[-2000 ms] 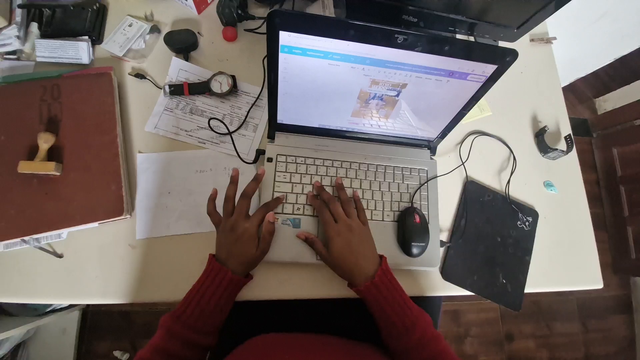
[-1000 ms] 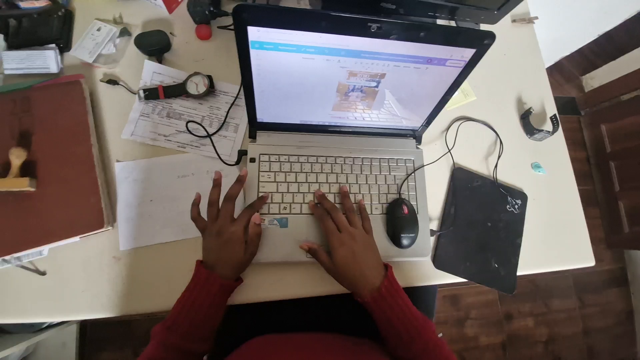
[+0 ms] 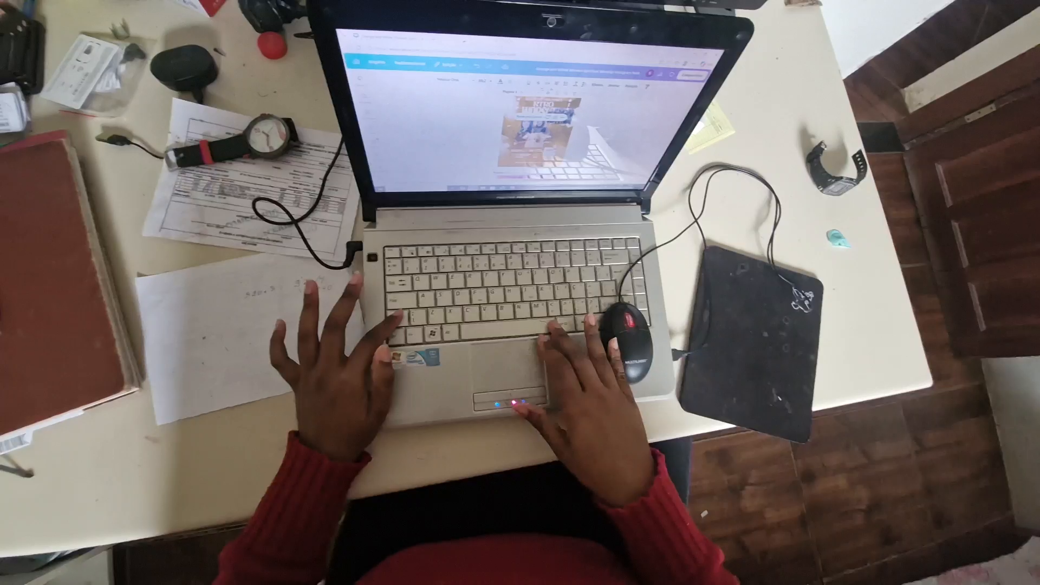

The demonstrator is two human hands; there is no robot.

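Note:
An opened silver laptop [image 3: 431,390] with a lit screen [image 3: 439,130] stands on the desk. My left hand [image 3: 337,370] is spread at the keyboard's lower left corner, one fingertip on the keys and the other fingers over the paper beside the laptop. My right hand [image 3: 589,398] rests on the palm rest right of the touchpad [image 3: 508,366], fingertips at the keyboard's lower edge, thumb by the touchpad buttons. Neither hand holds anything. A black wired mouse [image 3: 626,345] lies on the laptop's right side, close against my right fingers.
A black mouse pad [image 3: 751,341] lies to the right, with a digital watch [image 3: 837,171] beyond it. Left are written sheets [image 3: 203,349], a strap wristwatch [image 3: 236,145], a dark red book [image 3: 57,284], a black cable [image 3: 296,219] and a black earbud case [image 3: 184,69].
My right hand has moved right along the keyboard's lower edge, toward the mouse. My left hand stays at the keyboard's lower left corner.

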